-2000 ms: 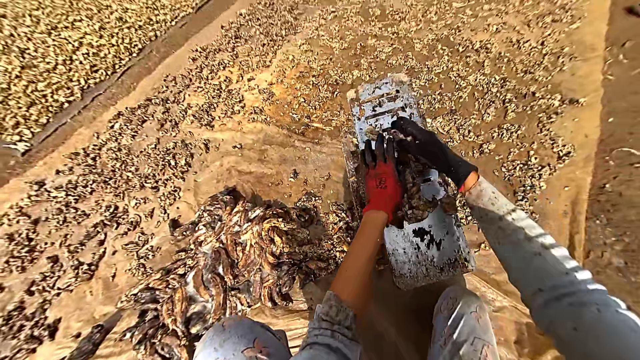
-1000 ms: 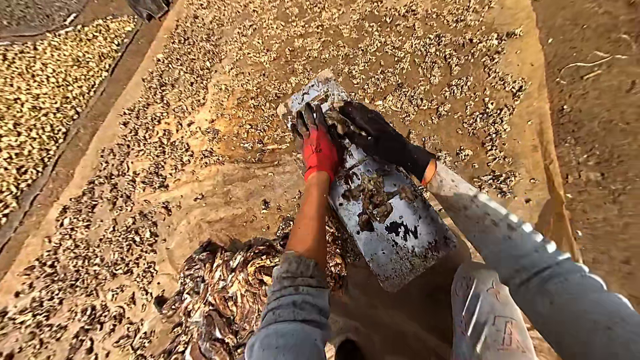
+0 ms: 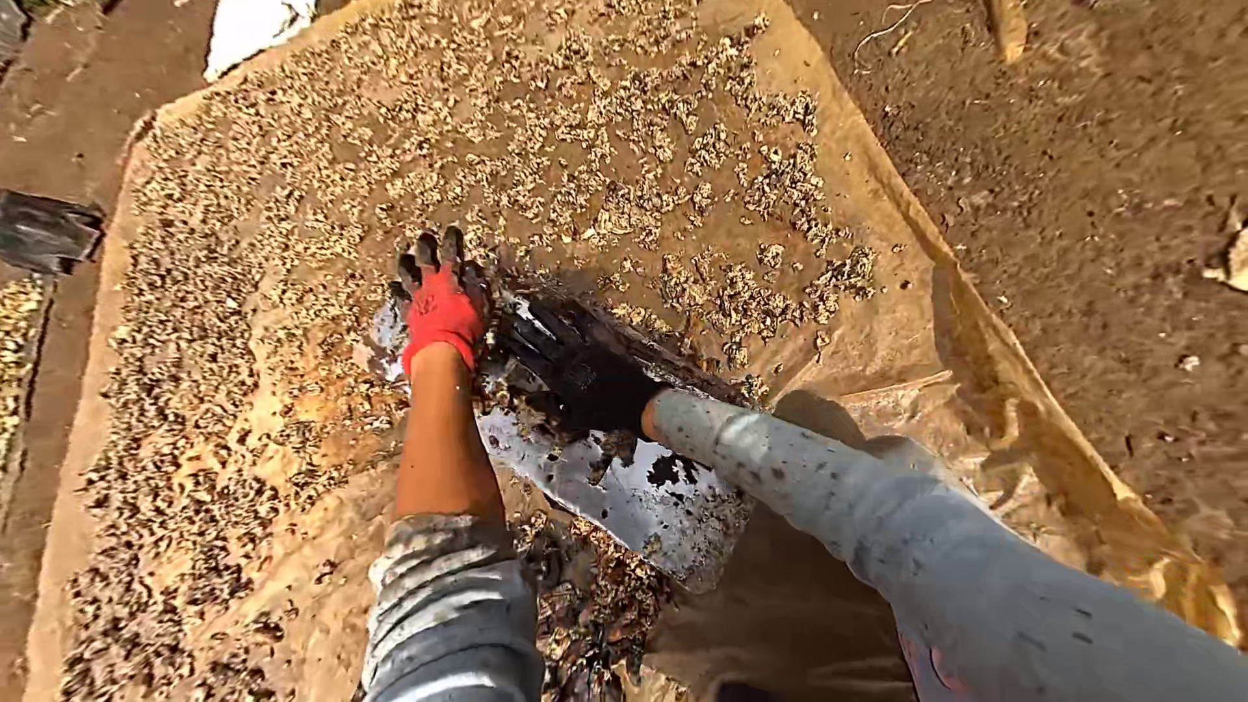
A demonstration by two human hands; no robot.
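A long pale board [image 3: 614,492] smeared with dark bits lies slantwise on a brown sheet. My left hand [image 3: 441,302], in a red glove with dark fingertips, rests over the board's far end with its fingers spread. Beside it, my right hand [image 3: 583,366] in a black glove lies flat on the board's middle, its fingers pointing to the left. Dark scraps [image 3: 546,419] show under and around the right hand; whether either hand grips anything is hidden. Dark, moist-looking strips [image 3: 595,624] are heaped below the board, partly behind my left sleeve.
Small, pale brown dried pieces [image 3: 390,156] are scattered over the sheet [image 3: 877,331]. Its folded edge runs down the right side, with bare soil [image 3: 1053,195] beyond. A black plastic piece [image 3: 47,232] lies at the left, and a white sheet [image 3: 255,34] at the top left.
The view has swung to the right. My hands have stayed over the board's far half, and the dark scraps near its middle have shifted. The board lies more slantwise in view.
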